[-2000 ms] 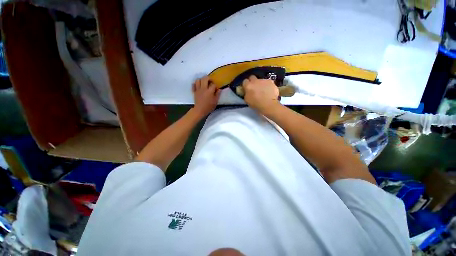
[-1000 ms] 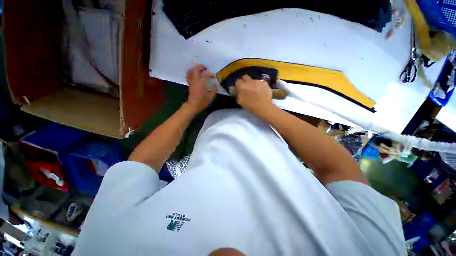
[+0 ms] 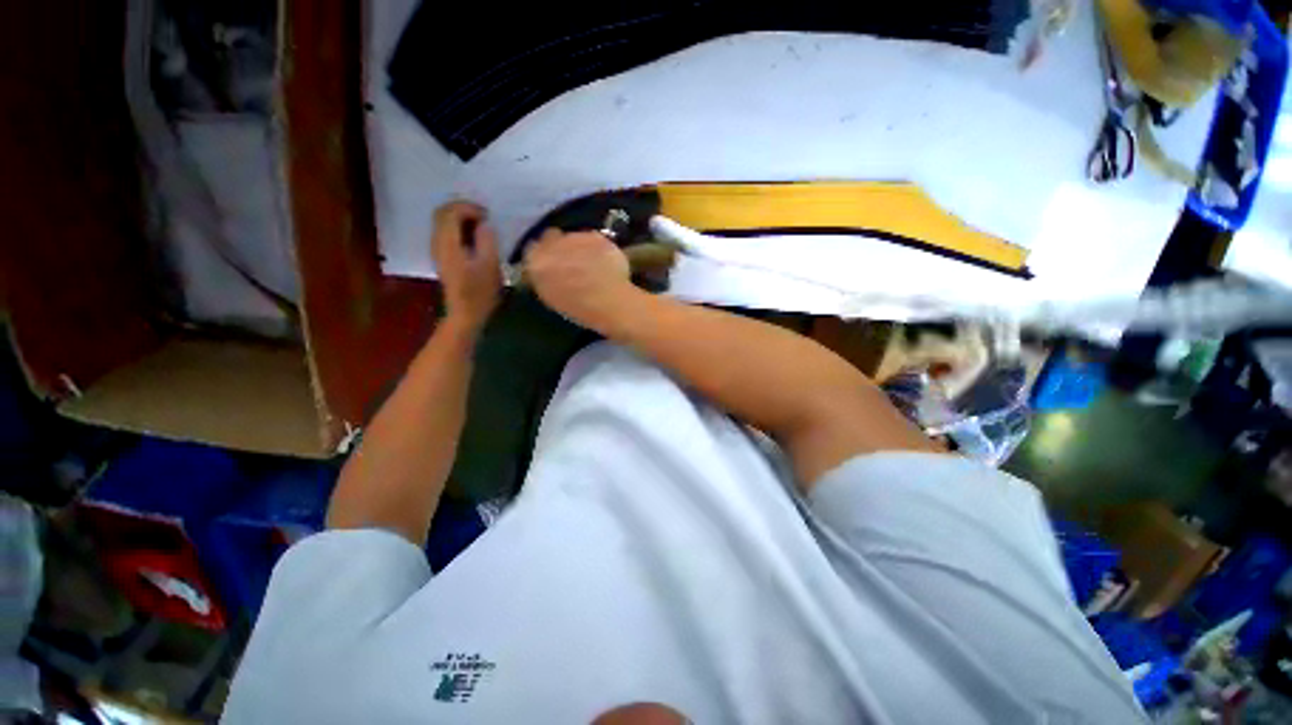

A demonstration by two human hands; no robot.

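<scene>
The yellow pressing template [image 3: 808,207] lies on the white table with a dark fabric rim along its lower edge. My right hand [image 3: 578,278] is closed on the handle of the steam iron [image 3: 602,213], which covers the template's left end. The white iron hose [image 3: 794,269] runs from the iron to the right. My left hand [image 3: 468,262] is raised near the table's front edge, just left of the iron, with fingers curled; whether it holds anything is not clear.
A stack of dark curved panels [image 3: 595,50] lies at the back of the table. Scissors [image 3: 1111,146] and yellow strips lie at the far right by a blue basket [image 3: 1230,135]. An open cardboard box [image 3: 329,184] stands left. A clear plastic bag [image 3: 992,422] is below the table's right side.
The iron in my right hand has moved left along the template onto its left end. My left hand has stayed just left of the iron. The camera view has shifted.
</scene>
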